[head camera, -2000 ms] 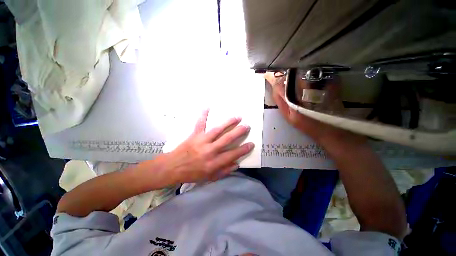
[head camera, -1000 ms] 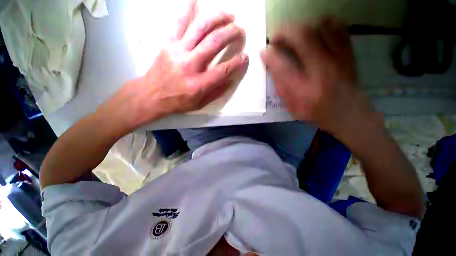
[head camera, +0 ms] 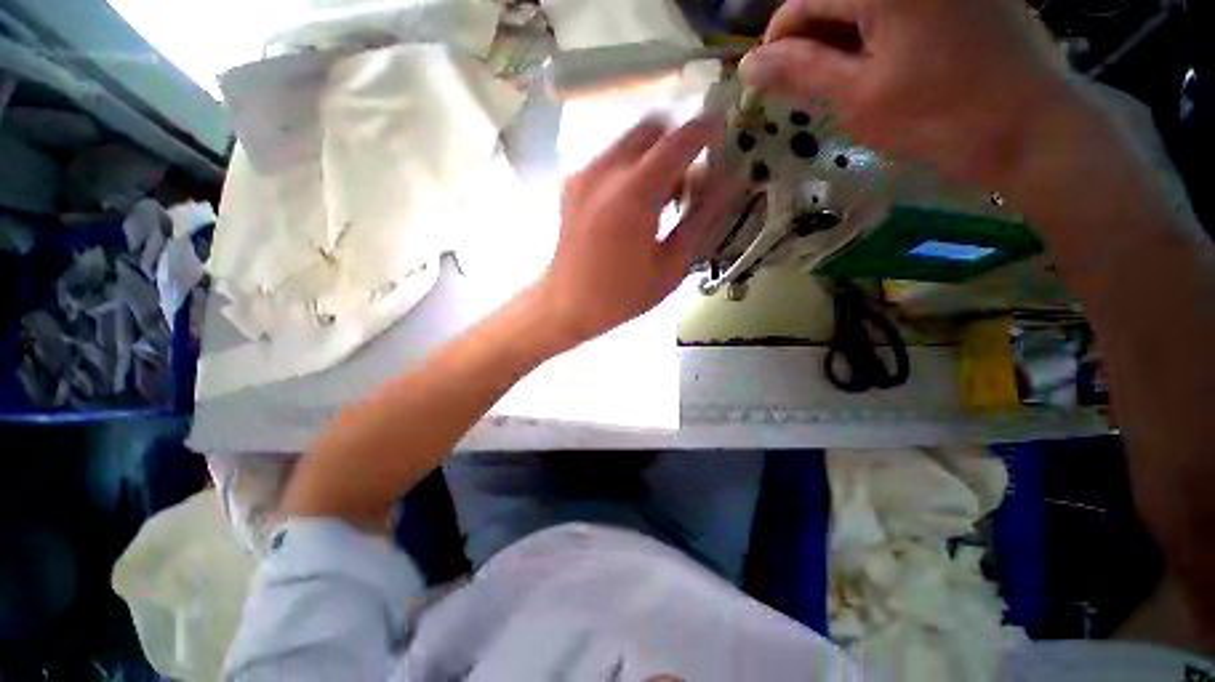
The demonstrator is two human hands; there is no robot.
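Observation:
A white fabric panel point(head camera: 606, 380), glaring bright, lies flat on the table left of the sewing machine. My left hand point(head camera: 626, 220) is over the panel beside the machine's needle area, blurred, with fingers apart; its fingertips are near the machine head. My right hand point(head camera: 826, 60) is raised at the top of the sewing machine head point(head camera: 833, 173), thumb and fingers close together at a small part there; whether they hold a thread cannot be made out. The needle itself is hidden or too small to see.
Cream cloth point(head camera: 400, 147) lies heaped on the table's left. Black-handled scissors point(head camera: 863, 349) lie right of the needle area, with a yellow item point(head camera: 987, 362) farther right. Cream pieces point(head camera: 913, 546) lie below the table edge, and a blue crate of scraps point(head camera: 100, 327) stands far left.
The view has shifted to show the machine head and more table. My right hand has risen from beside the panel to the head's top. My left hand has moved towards the needle area.

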